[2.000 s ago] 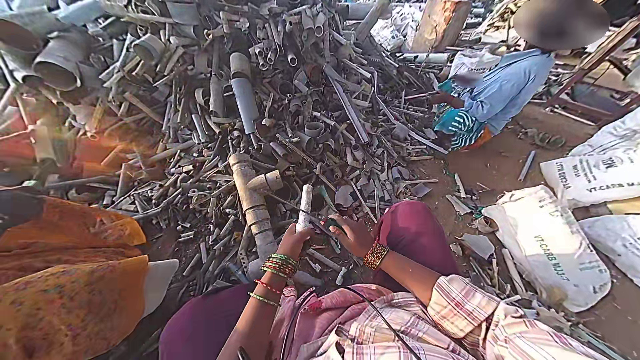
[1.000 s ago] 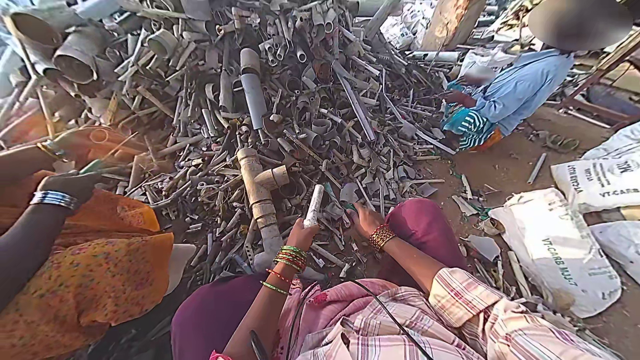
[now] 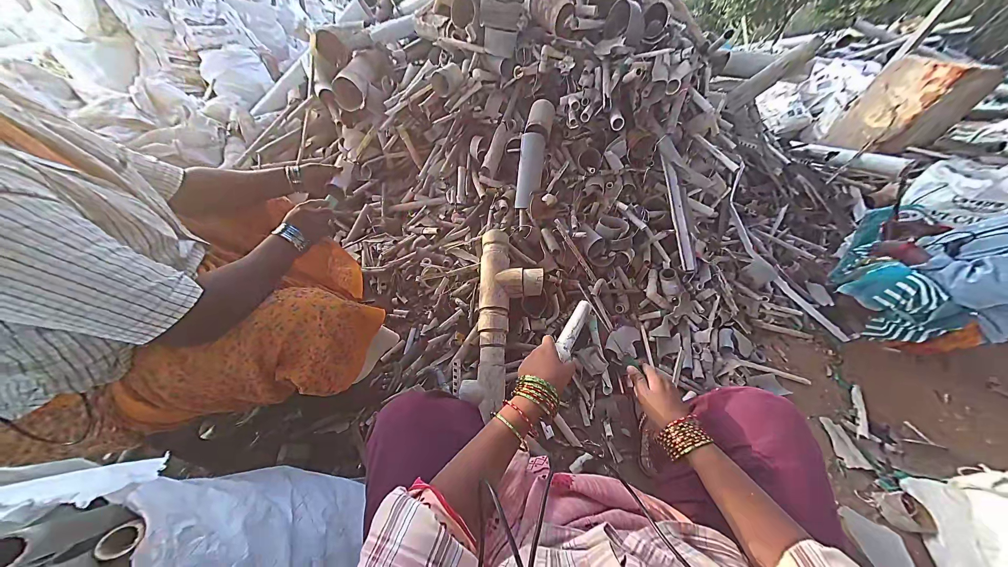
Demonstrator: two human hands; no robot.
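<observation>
My left hand (image 3: 549, 364) is closed around a short whitish plastic pipe piece (image 3: 573, 331), which points up and away from me. To its right, my right hand (image 3: 655, 391) has its fingers curled on a small dark green object (image 3: 632, 363), mostly hidden, perhaps a tool's handle. The two hands are apart, above my knees. Just beyond my left hand lies a long beige pipe with a tee fitting (image 3: 494, 295). A grey pipe section (image 3: 531, 165) lies farther up on the large heap of scrap pipes (image 3: 441, 197).
A co-worker in an orange cloth (image 3: 260, 346) sits close on my left, hands at the heap. Another person's teal and blue clothing (image 3: 890, 291) shows at the right. White sacks (image 3: 260, 516) lie at the lower left, with more behind. A wooden block (image 3: 913, 102) stands at the upper right.
The view has swung left. The co-worker on the left now has both hands at the heap's edge. My left hand still holds the whitish pipe piece.
</observation>
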